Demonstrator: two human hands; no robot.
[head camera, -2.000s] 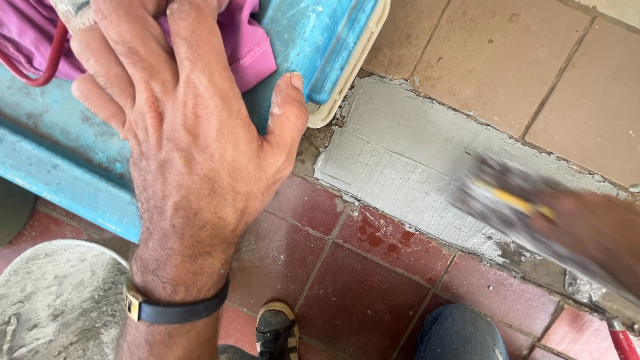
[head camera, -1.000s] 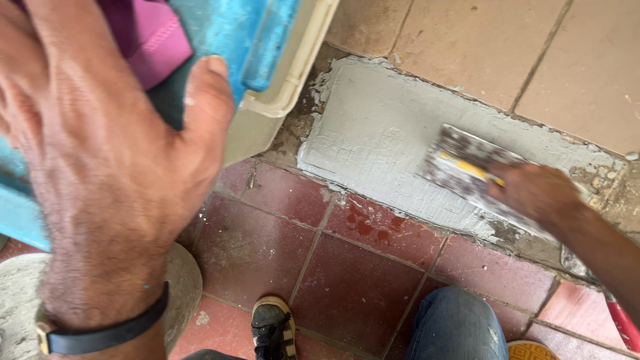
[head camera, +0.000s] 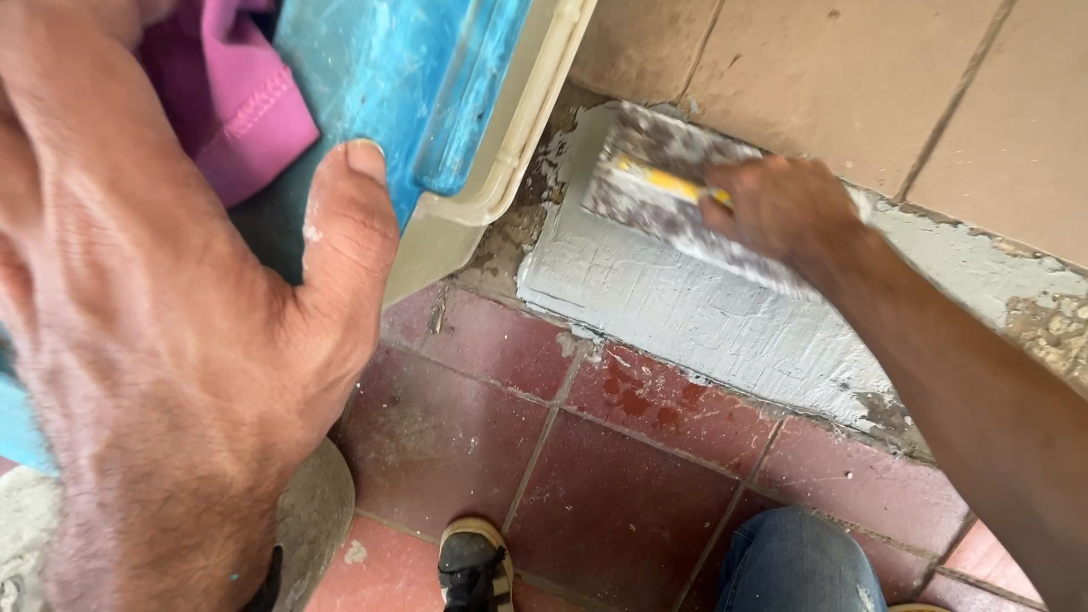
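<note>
My right hand (head camera: 778, 204) grips the yellow handle of a flat metal finishing trowel (head camera: 671, 191), smeared with grey and white material and blurred by motion. The blade lies over the left part of a strip of wet grey mortar (head camera: 680, 306), between beige tiles and red tiles. My left hand (head camera: 170, 314) is spread large in the near left, its thumb on the blue plastic lid (head camera: 357, 85) of a cream plastic container (head camera: 544, 110). A magenta cloth (head camera: 255, 119) lies on the lid beside that hand; what is under the palm is hidden.
Beige tiles (head camera: 816, 93) border the strip above, red floor tiles (head camera: 620, 493) below. Rough broken substrate (head camera: 1050, 327) shows at its right end. A round container with grey residue (head camera: 319, 510) stands lower left. A shoe (head camera: 472, 561) and a jeans-covered knee (head camera: 799, 561) are at the bottom.
My right hand and the trowel have moved left along the mortar strip, from its right part to its left part. My left hand stays over the blue lid.
</note>
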